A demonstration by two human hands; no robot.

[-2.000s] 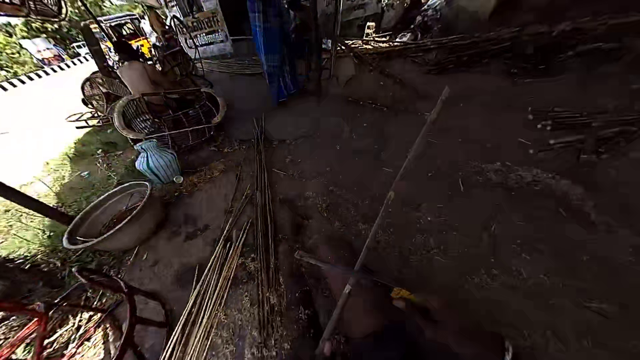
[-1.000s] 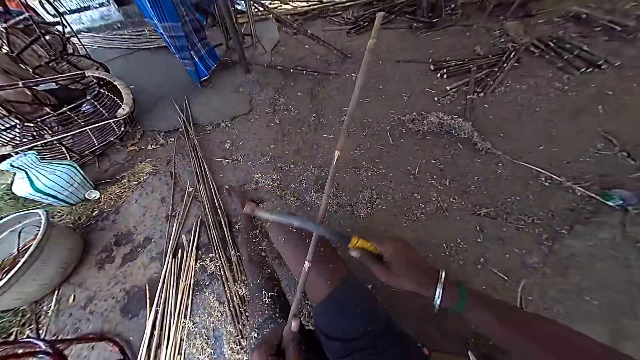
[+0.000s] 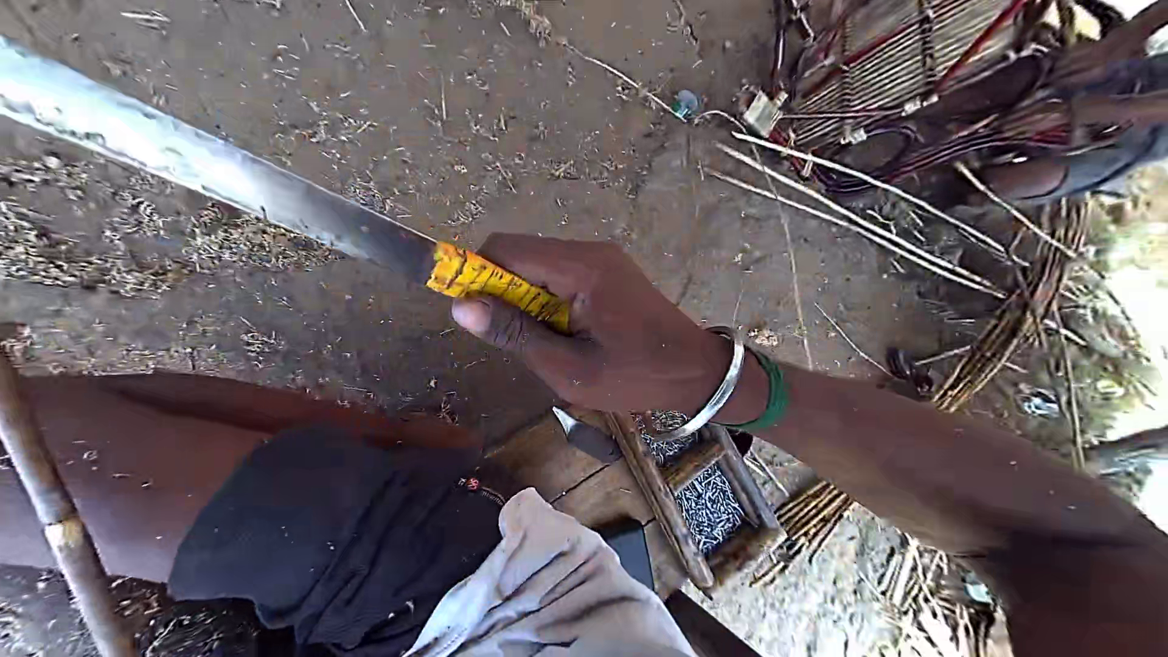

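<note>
My right hand (image 3: 593, 319) grips the yellow-wrapped handle (image 3: 497, 287) of a long metal blade (image 3: 210, 169), which reaches to the upper left and runs out of view. A bangle and a green band circle the wrist. At the lower left a cane pole (image 3: 55, 511) lies across my bare leg (image 3: 137, 465), apart from the blade. My left hand is outside the view. Under my right wrist is a wooden box (image 3: 657, 502) with compartments of small nails (image 3: 710, 511), beside a wooden board (image 3: 547, 456).
Bundled canes (image 3: 1013, 338) lie at the right, with loose pale strips (image 3: 867, 219) near them. A woven cane piece with red parts (image 3: 912, 73) stands at the upper right, beside another person's limbs (image 3: 1031, 178). Shavings (image 3: 265, 242) litter the dirt ground.
The view has swung strongly to the right. One second ago the blade crossed the cane pole; now the two are apart. My left hand, earlier at the pole's lower end, has left view.
</note>
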